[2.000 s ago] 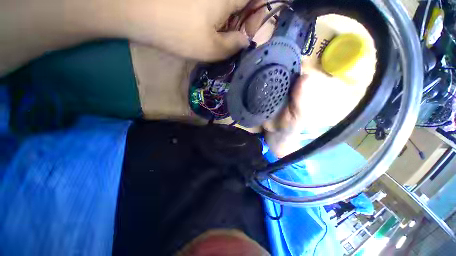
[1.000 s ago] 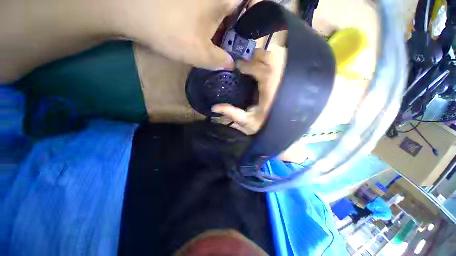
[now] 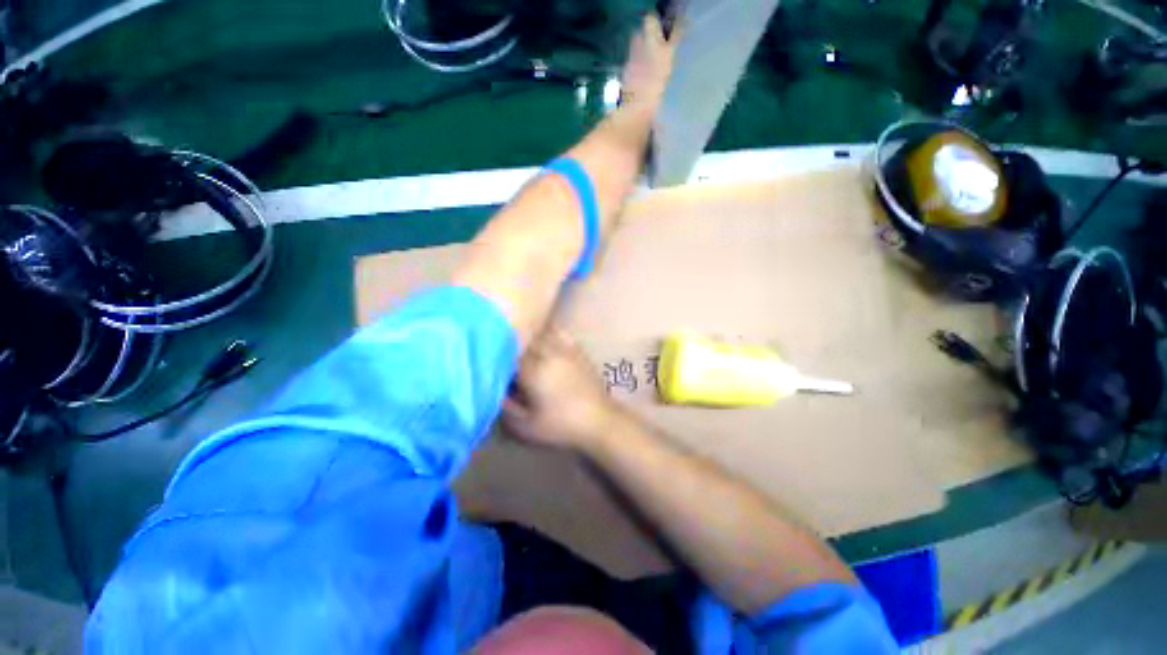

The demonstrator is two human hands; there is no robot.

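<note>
My left hand [image 3: 650, 62] reaches far forward to the top of the view, beside a pale upright panel [image 3: 717, 77]; its fingers are small and blurred, and I cannot tell whether they hold anything. A blue wrist strap [image 3: 584, 218] is on that arm. My right hand [image 3: 559, 390] is low over the brown cardboard sheet [image 3: 768, 269], its fingers curled and partly hidden by the left forearm; what it holds, if anything, does not show. The yellow glue bottle [image 3: 723, 371] lies on the cardboard beside printed characters, its pale nozzle pointing right. The open ear cup is not visible.
Headsets with silver hoops [image 3: 262, 243] are heaped at the left, with a cable and plug. More headsets [image 3: 1081, 346] lie at the right, near an amber-and-white roll [image 3: 957, 179]. Others stand beyond the pale rail on the green surface [image 3: 422, 128]. A black-yellow striped edge [image 3: 1037, 582] is at lower right.
The view has turned upright and widened. The left hand has moved from the ear cup to far forward. The headset that both hands worked on no longer shows.
</note>
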